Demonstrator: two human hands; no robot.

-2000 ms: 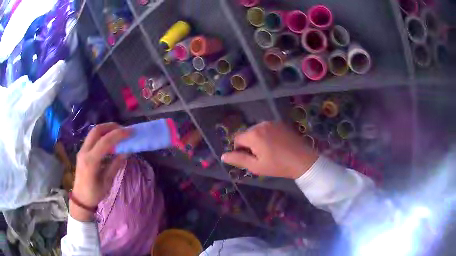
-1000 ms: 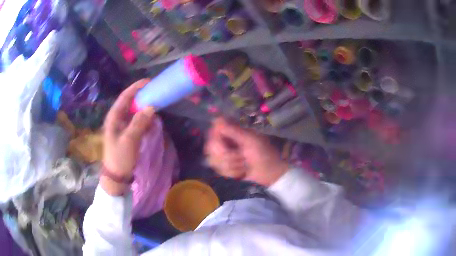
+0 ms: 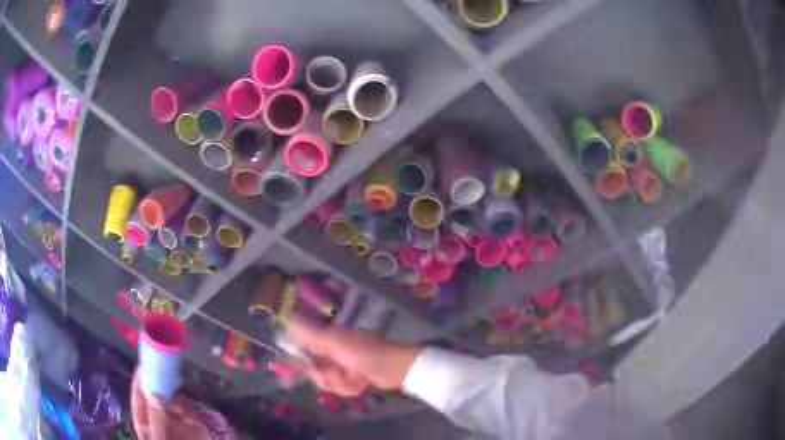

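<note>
My left hand [image 3: 163, 419] is at the lower left, cut off by the bottom edge. It holds a pale blue thread cone [image 3: 160, 368] upright, its pink rim and hollow end facing up. My right hand [image 3: 353, 354] is blurred, in front of the lower compartments of the grey thread rack [image 3: 361, 137]. Its fingers point left. Something thin and pale shows at its fingertips, but the blur hides whether the hand holds it. The rack compartments hold stacked cones [image 3: 285, 110] with pink, white, green and yellow open ends.
A yellow cone [image 3: 120, 211] lies in a left compartment. Green and orange cones [image 3: 639, 120] lie in a right compartment. Clear plastic [image 3: 656, 266] hangs at the rack's right edge. Purple plastic wrapping [image 3: 93, 404] is at the lower left.
The view has turned up towards the rack. The pale blue cone has gone from tilted to upright and sits lower in view. The bucket and most of the pink-purple sack have left the view.
</note>
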